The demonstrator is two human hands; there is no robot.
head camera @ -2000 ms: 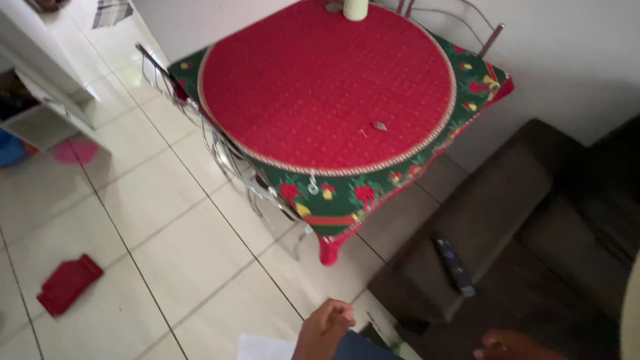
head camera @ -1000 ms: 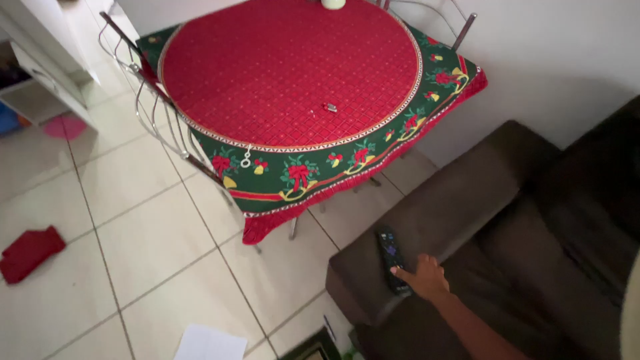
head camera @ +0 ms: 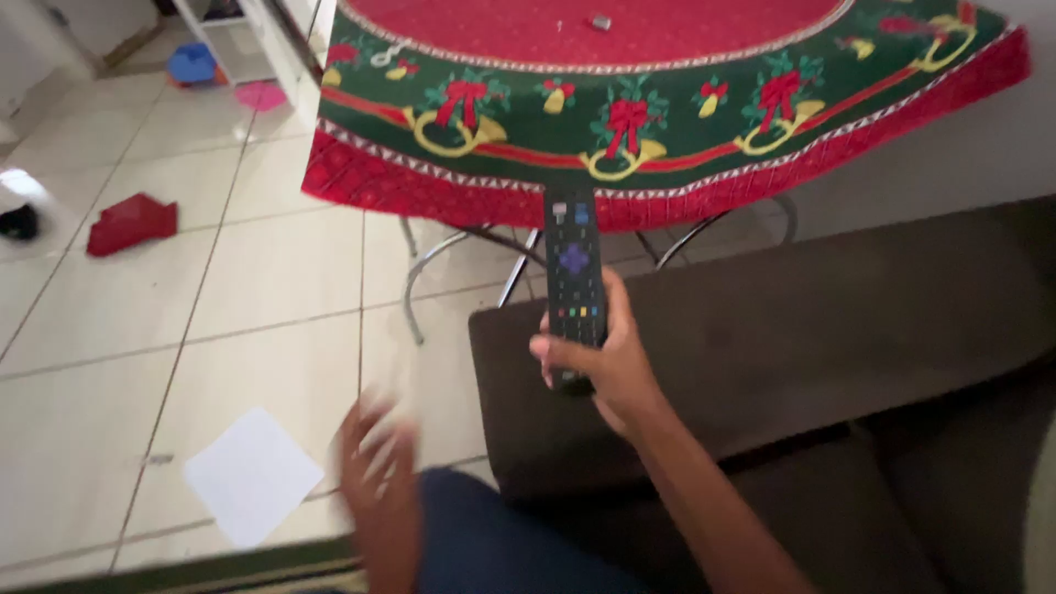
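Note:
My right hand grips the lower part of a black remote control, its buttons facing up and its thumb side across the lower keys. The remote's top end overlaps the hem of the Christmas tablecloth in view; whether they touch, I cannot tell. My left hand, blurred, is over the tiled floor to the left of my knee, fingers apart and holding nothing. A white sheet of paper lies on the floor left of that hand.
A dark sofa with a broad armrest fills the right side. Curved metal chair legs show beneath the table. On the floor lie a red cloth and a pink item, near a blue object. A small object rests on the tablecloth.
My right hand took hold of the remote, which lay on the sofa armrest, and lifted it. My left hand, out of sight one second ago, is back in view. The view has shifted.

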